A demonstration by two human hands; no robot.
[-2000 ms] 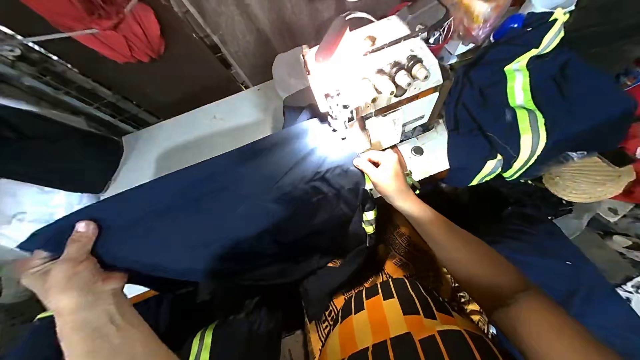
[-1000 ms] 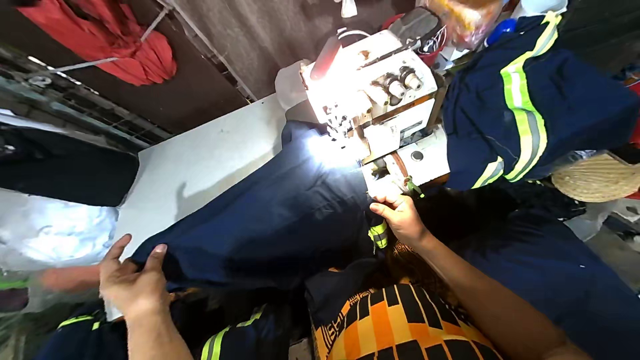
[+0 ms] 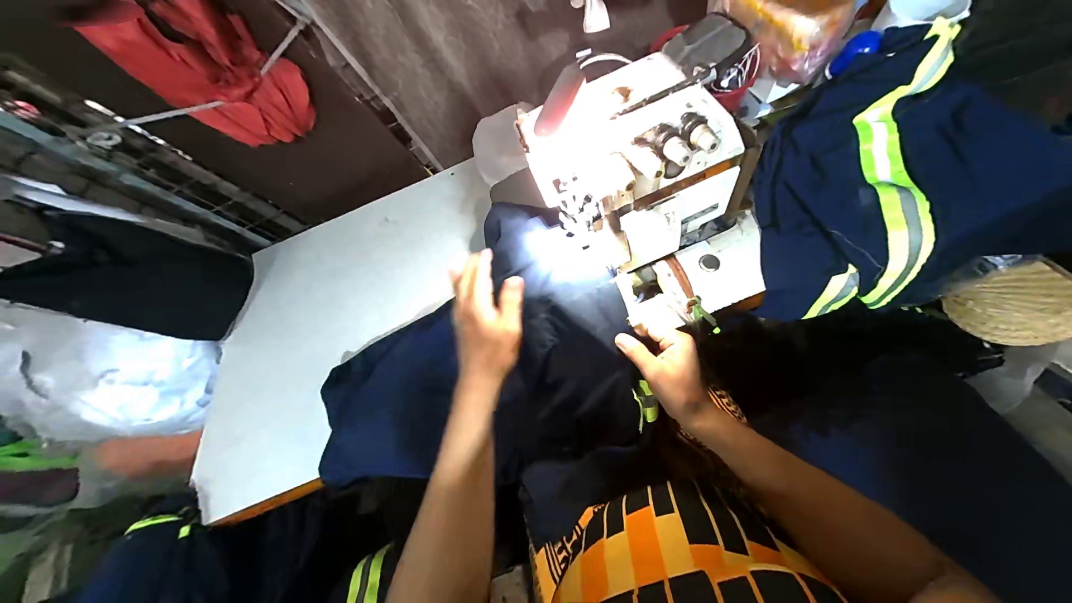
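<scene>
Navy fabric (image 3: 394,402) runs over the front of a white table up to an industrial overlock sewing machine (image 3: 662,159), whose lamp brightly lights the needle area. My left hand (image 3: 488,314) is raised over the fabric, fingers apart, just left of the lit spot; no cloth shows in its grasp. My right hand (image 3: 666,360) is at the fabric's right edge beside the machine's front plate, thumb and fingertips close together; whether they pinch the cloth is unclear. A piece of yellow-green reflective tape (image 3: 646,402) shows below it.
The white tabletop (image 3: 335,276) extends left of the machine. Navy garments with reflective strips (image 3: 896,176) lie at right, near a woven straw item (image 3: 1013,301). Red cloth (image 3: 251,92) hangs at upper left over a metal frame. White plastic bags (image 3: 117,368) and dark cloth (image 3: 126,268) are at far left.
My left hand has left the fabric's far left end and moved right, close to the needle area. The fabric's left end has drawn in toward the machine. My right hand stays near the machine's front.
</scene>
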